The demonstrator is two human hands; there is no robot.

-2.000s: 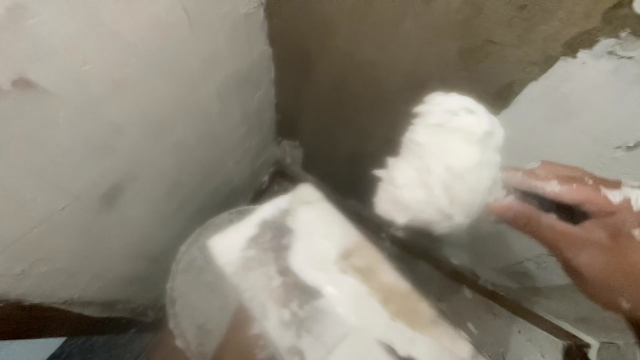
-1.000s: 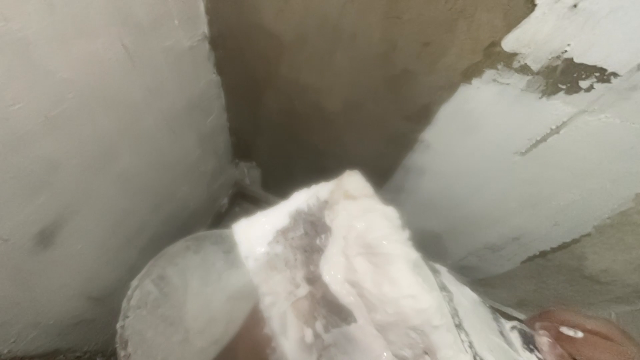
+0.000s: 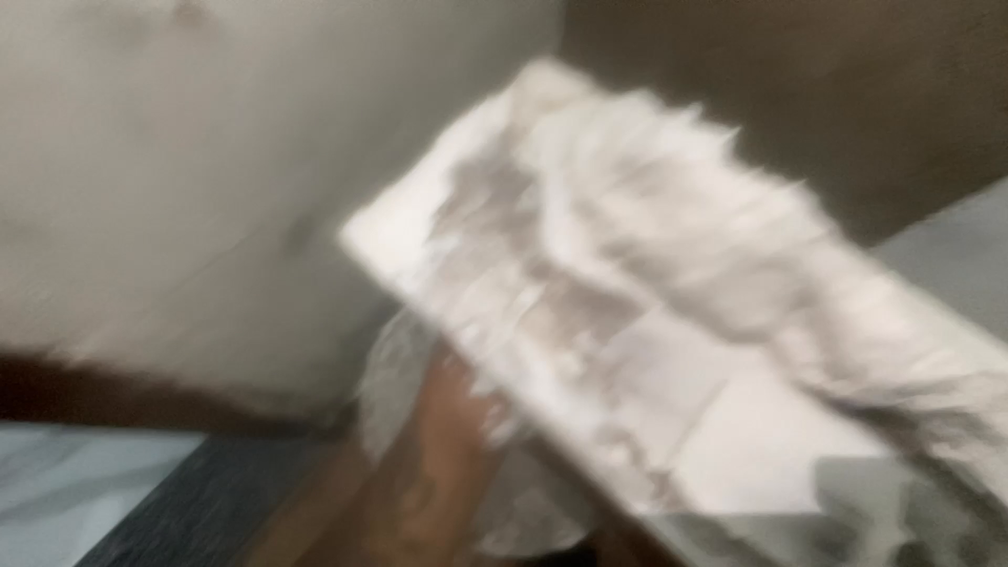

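A rectangular board loaded with white plaster or putty runs slantwise from the centre to the lower right. Thick, ridged wet material lies along its upper right side, and a thinner smear coats the rest. My left hand, flecked with white, holds the board from beneath; its fingers are mostly hidden. Behind and below this hand shows part of a round, whitish container. My right hand is out of view, and so is the plastering tool. The picture is blurred.
A pale grey plastered wall fills the left, meeting a darker brown wall at a corner. A lighter patch shows at right. Down at lower left are a brown edge, a marbled white surface and a dark grey strip.
Two seconds ago my right hand held a tool with a large white lump beside the board; now that hand is out of view. The board carries more white material along its right side.
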